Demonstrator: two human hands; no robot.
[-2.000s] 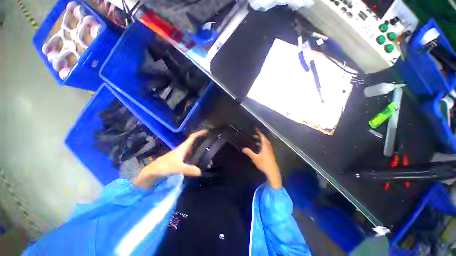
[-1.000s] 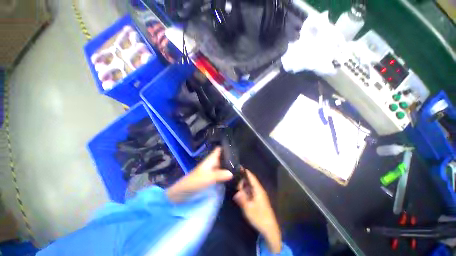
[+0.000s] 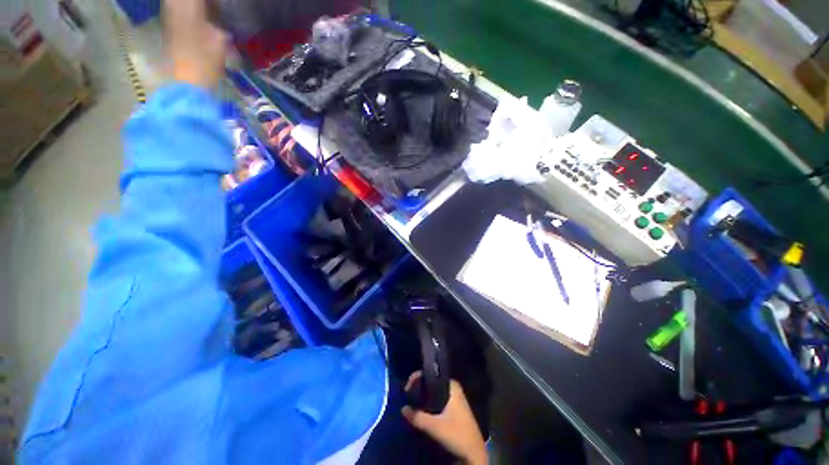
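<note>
My right hand (image 3: 447,425) is low in the centre, over my lap. It grips black headphones (image 3: 433,354) by the lower end, the band standing roughly upright. My left hand (image 3: 193,45) is blurred at the top left edge, with the arm stretched out over the bins. It lies beside a dark grey item (image 3: 273,16); whether it holds anything cannot be told. Another black headset (image 3: 388,113) lies on grey cloth (image 3: 400,160) at the far part of the bench.
Blue bins (image 3: 338,320) with black parts stand left of the bench edge. On the bench are a paper sheet (image 3: 518,281) with pens, a white tester (image 3: 600,186) with red digits, a green-handled tool (image 3: 668,331), red-handled tools (image 3: 712,451) and a blue tool bin (image 3: 727,259).
My left hand has let go of the headphones and moved far up and left. My right hand still holds them, lower down. The view has shifted to show more of the far bench.
</note>
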